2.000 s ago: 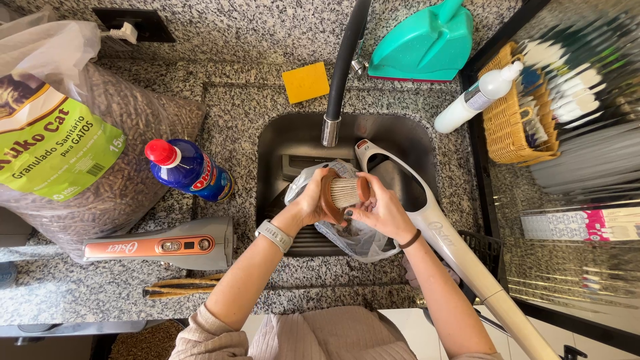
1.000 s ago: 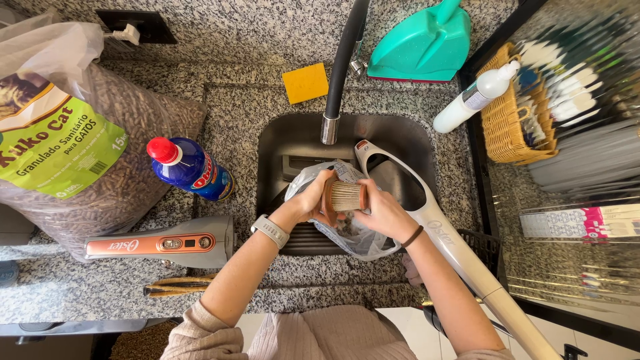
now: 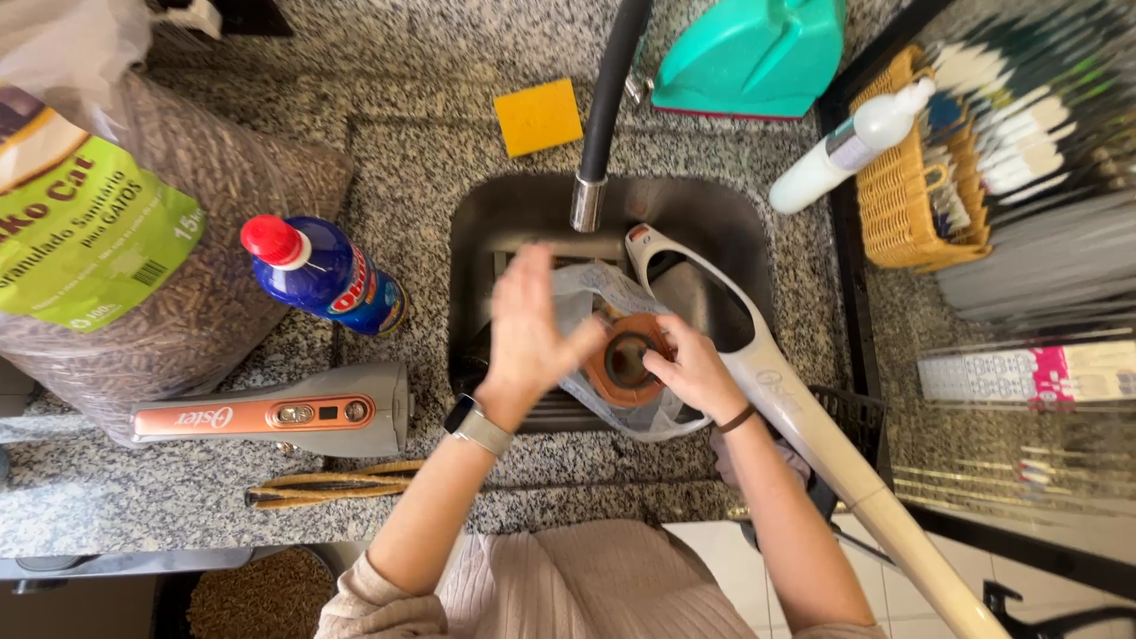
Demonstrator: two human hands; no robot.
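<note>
My right hand (image 3: 697, 364) grips the rim of an orange vacuum filter part (image 3: 628, 362), whose round dark ring and opening face up. Below it a clear plastic bag (image 3: 643, 424) lies open over the metal sink (image 3: 479, 209). My left hand (image 3: 528, 333), blurred and wearing a watch, is raised with its fingers spread, just left of the part; whether the thumb touches it I cannot tell. The white vacuum tube with a loop handle (image 3: 777, 382) leans into the sink, right of my right hand. The vacuum's handheld body (image 3: 275, 414) rests on the counter at left.
The black faucet (image 3: 608, 115) hangs over the sink's back edge. A blue bottle (image 3: 324, 271) and a cat litter bag (image 3: 177, 186) stand at left, with a brush roller (image 3: 328, 484) in front. Behind are a yellow sponge cloth (image 3: 539, 117) and teal dustpan (image 3: 754, 58); a spray bottle (image 3: 848, 146) and wicker basket (image 3: 914, 204) are right.
My left hand has let go of the filter part and opened up to its left. The part has turned, so its ring now shows instead of the pleated side.
</note>
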